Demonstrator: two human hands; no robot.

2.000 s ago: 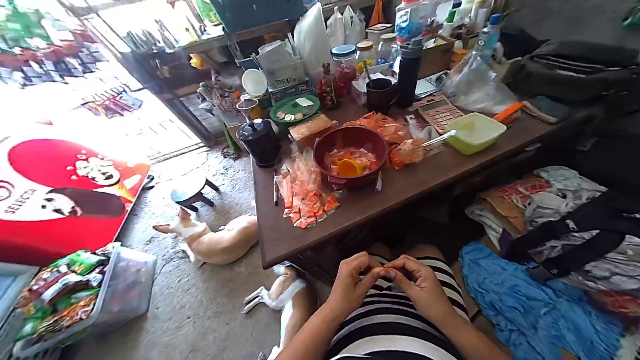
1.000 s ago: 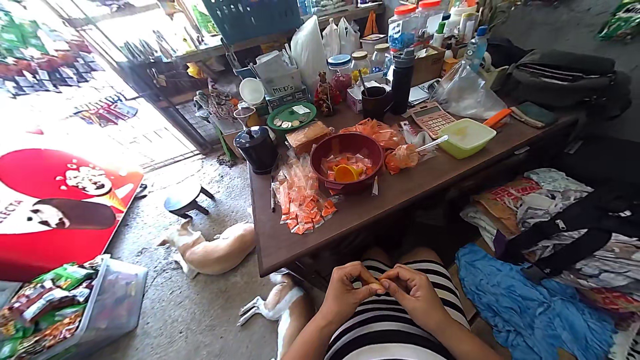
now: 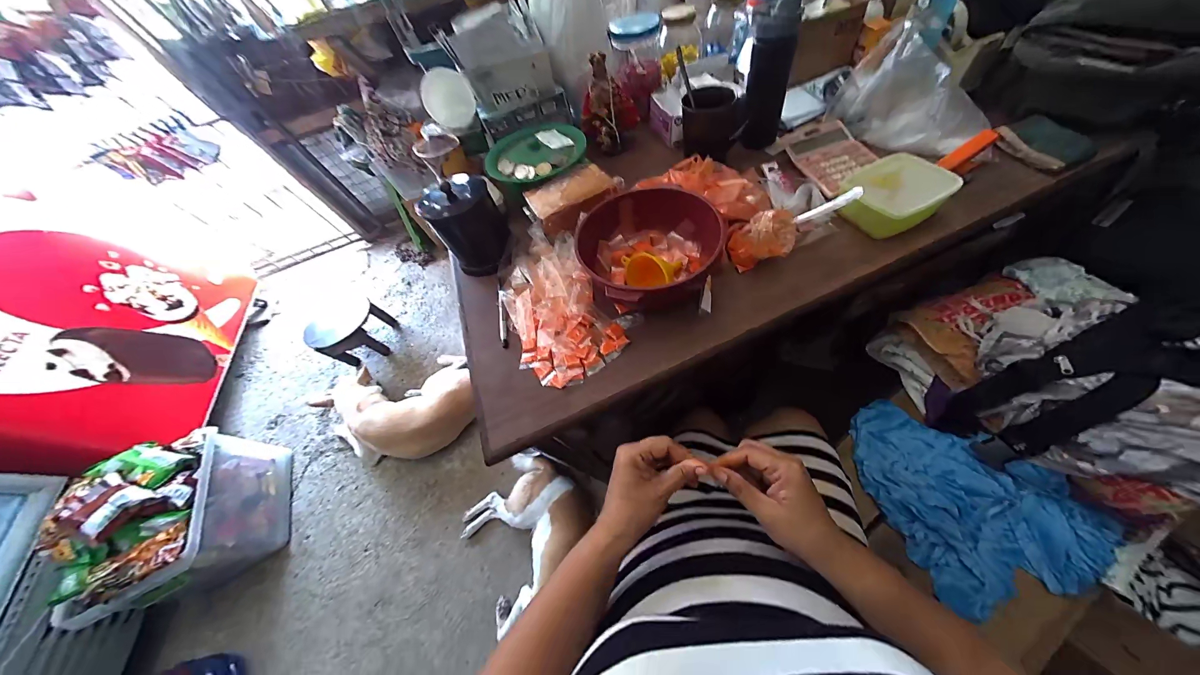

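My left hand (image 3: 653,480) and my right hand (image 3: 761,480) meet above my striped lap, fingertips pinched together. Between them is a small orange thing, mostly hidden by the fingers; it looks like a small plastic packet. Beyond the hands, on the brown table (image 3: 656,375), is a dark red plastic bowl (image 3: 651,298) with small orange packets and a yellow cup (image 3: 649,270) inside. Left of the bowl lies a pile of clear plastic packets with orange contents (image 3: 565,323). An orange plastic bag (image 3: 764,237) with a white handle sticking out lies to its right.
A black lidded pitcher (image 3: 464,225), a green plate with coins (image 3: 535,155), a calculator (image 3: 825,157) and a light green tub (image 3: 897,192) stand on the table. Two dogs lie on the floor, one (image 3: 408,412) by a stool (image 3: 349,330). A bin of snack packs (image 3: 239,506) is at left.
The hands stay together over the lap, with only small changes in finger position. The things on the table look unmoved.
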